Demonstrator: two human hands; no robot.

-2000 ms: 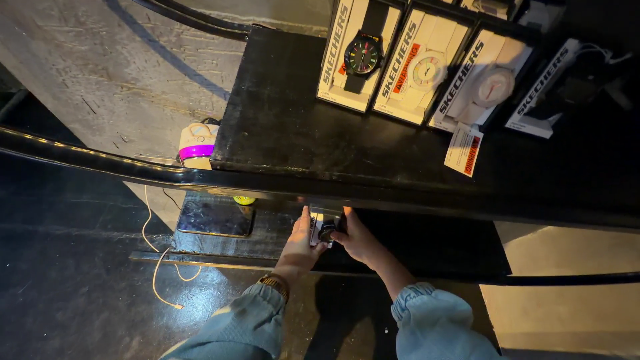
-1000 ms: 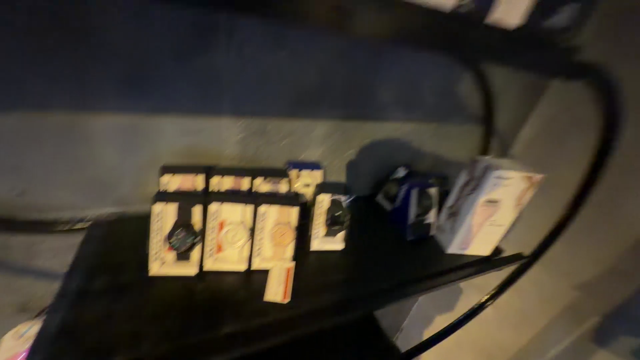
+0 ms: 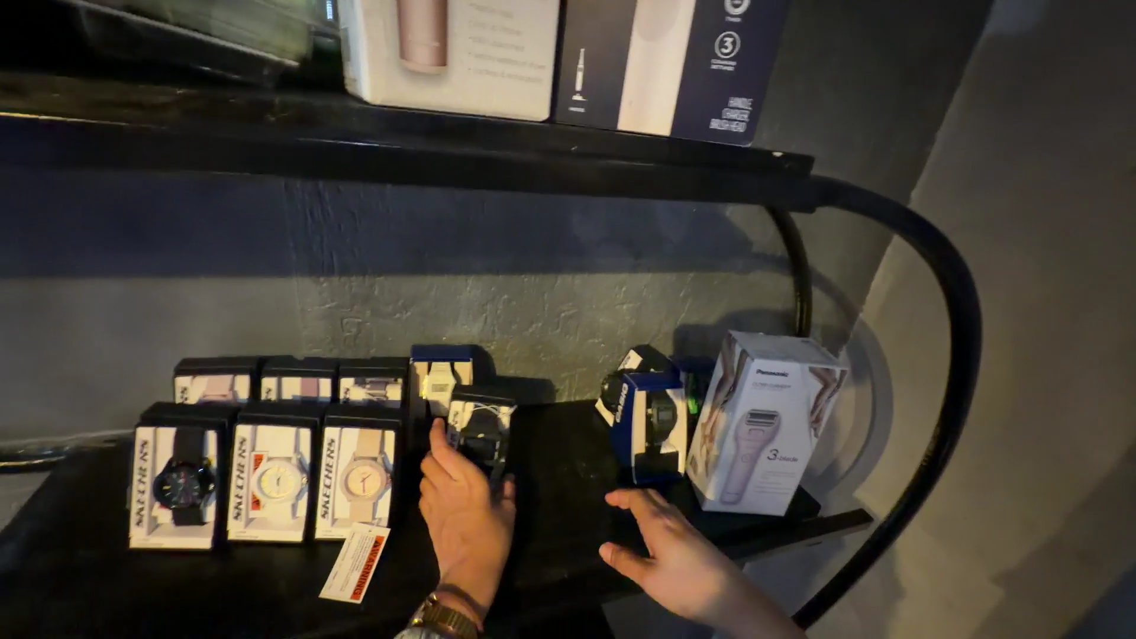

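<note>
My left hand (image 3: 466,519), with a gold-coloured watch on its wrist, grips a boxed black wristwatch (image 3: 482,430) at the right end of the Skechers watch row. Boxed watches with a black strap (image 3: 182,484), a white strap (image 3: 277,479) and a beige strap (image 3: 364,479) stand to its left. Behind the held box is a blue box with a pale watch (image 3: 439,380). My right hand (image 3: 670,555) holds nothing, fingers apart, in front of a blue Casio watch box (image 3: 652,426) and a Panasonic shaver box (image 3: 763,426).
More watch boxes (image 3: 213,382) form a back row on the black shelf (image 3: 555,532). A warning tag (image 3: 355,564) hangs from the beige watch's box. An upper black shelf (image 3: 399,151) holds larger boxes (image 3: 461,53). A curved black tube (image 3: 958,328) bounds the right side.
The view has swung from the lower shelf to the watch shelf. My hands, out of view a second ago, are now in front of the boxes, the left one at the boxed black watch.
</note>
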